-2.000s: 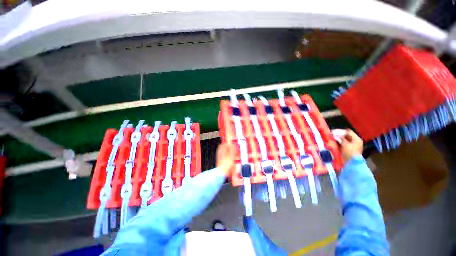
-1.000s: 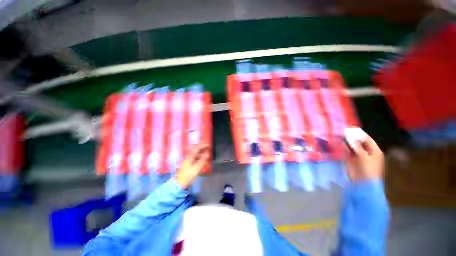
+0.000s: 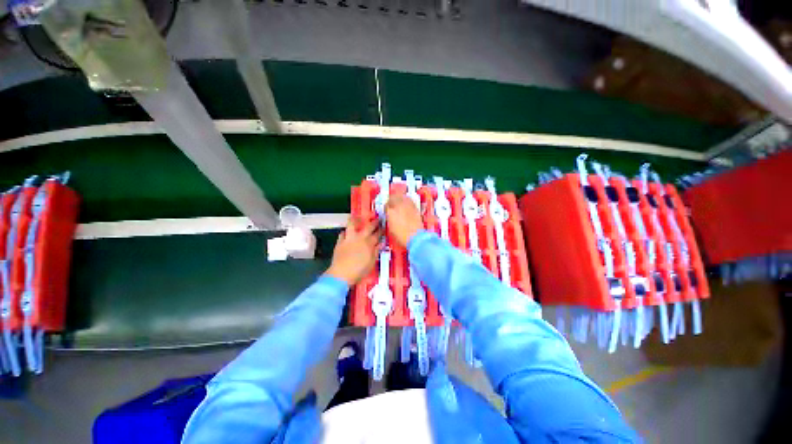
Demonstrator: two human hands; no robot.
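A red tray (image 3: 397, 302) lies in front of me with watches in two rows, pale case backs up, straps hanging over its near edge. One watch (image 3: 381, 297) is at its near left. My left hand (image 3: 354, 251) is at the tray's left edge, its fingertips at the strap of the leftmost upper watch. My right hand (image 3: 402, 220) is close beside it, over the upper end of the second column, fingers bent down and hiding part of the watches. I cannot tell whether either hand grips a watch or holds a wipe.
A thick red tray block (image 3: 564, 247) with dark-faced watches stands right of the tray, another red block (image 3: 747, 208) beyond it. More watches lie in a red tray (image 3: 54, 260) at far left. A small whitish pot (image 3: 300, 242) stands by the metal post (image 3: 208, 147). A blue stool (image 3: 148, 416) is below.
The view has shifted left. My hands have come together over the tray of pale-backed watches; my right hand has left the dark-faced watches' tray. The white scrap in it no longer shows.
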